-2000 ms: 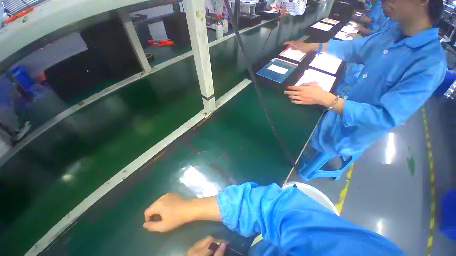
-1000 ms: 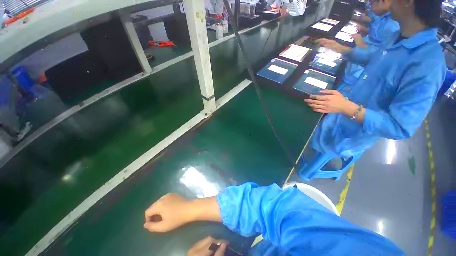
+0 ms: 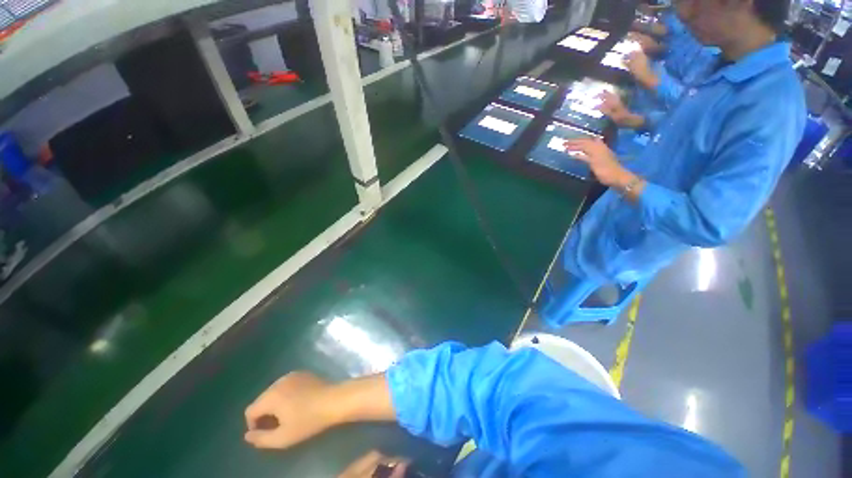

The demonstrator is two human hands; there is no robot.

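Observation:
My right hand (image 3: 290,411) is curled in a loose fist low over the green bench (image 3: 420,252), left of the picture's middle. A dark spot shows inside its curled fingers; I cannot tell if this is a gap or a held thing. My right arm in a blue sleeve crosses the lower right. My left hand (image 3: 366,466) is cut off by the bottom edge; only some fingers show. A small dark piece (image 3: 387,470) is between its fingertips. No tablet is visible at my hands.
A white bucket (image 3: 572,358) stands by the bench edge, partly behind my sleeve. A pale post (image 3: 347,103) and rail run along the bench, with a dark cable hanging in front. A person in blue (image 3: 719,159) touches a tablet (image 3: 560,149) among several lit ones.
The view has shifted, so the scene and my right hand appear further left. My left hand shows less at the bottom edge. The neighbour's near hand has moved onto the nearest tablet.

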